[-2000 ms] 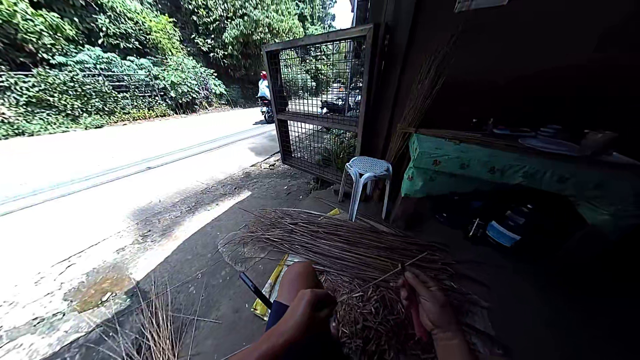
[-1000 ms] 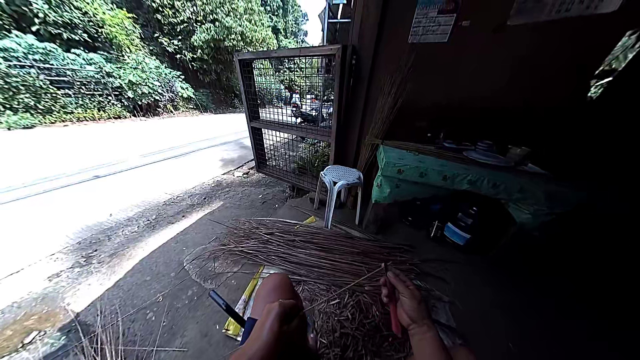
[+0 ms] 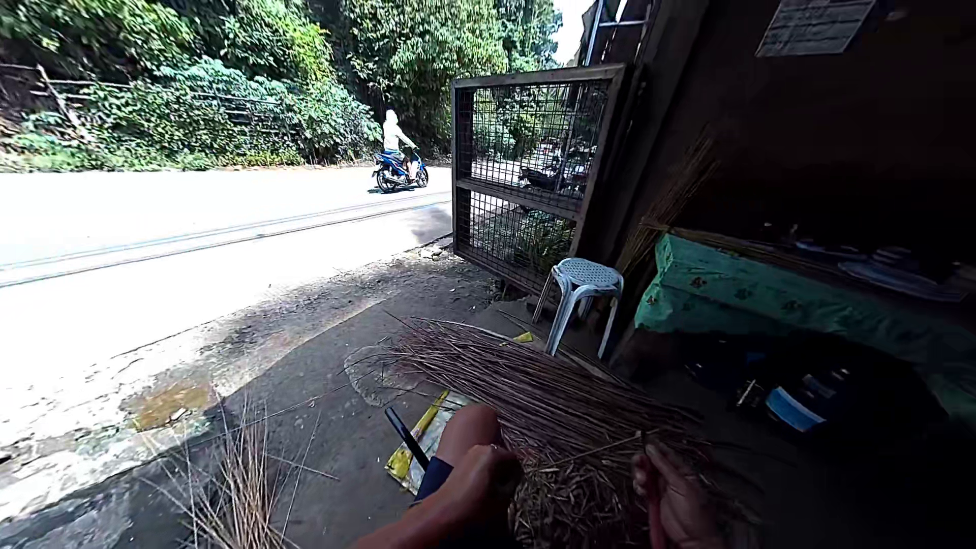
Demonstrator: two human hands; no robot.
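My left hand (image 3: 488,476) is closed in a fist over my knee, around one end of a thin stick (image 3: 595,452). My right hand (image 3: 675,488) is at the stick's other end, its thumb and fingers pressed together around a small dark blade and a red handle (image 3: 656,522). Beyond both hands lies a large pile of long thin brown sticks (image 3: 518,374). Short scraps and shavings (image 3: 572,503) are heaped below, between the hands. A dark rod-like thing (image 3: 406,437) juts out left of my knee. My left palm is hidden.
A white plastic stool (image 3: 585,278) stands past the pile, near a wire-mesh gate (image 3: 534,175). To the right is a table with a green cloth (image 3: 724,282). More upright sticks (image 3: 244,488) are at lower left. A person on a motorcycle (image 3: 398,156) is on the road.
A person on a blue motorcycle has come into sight on the road left of the gate. The view has swung somewhat to the left. Both hands remain at the thin stick.
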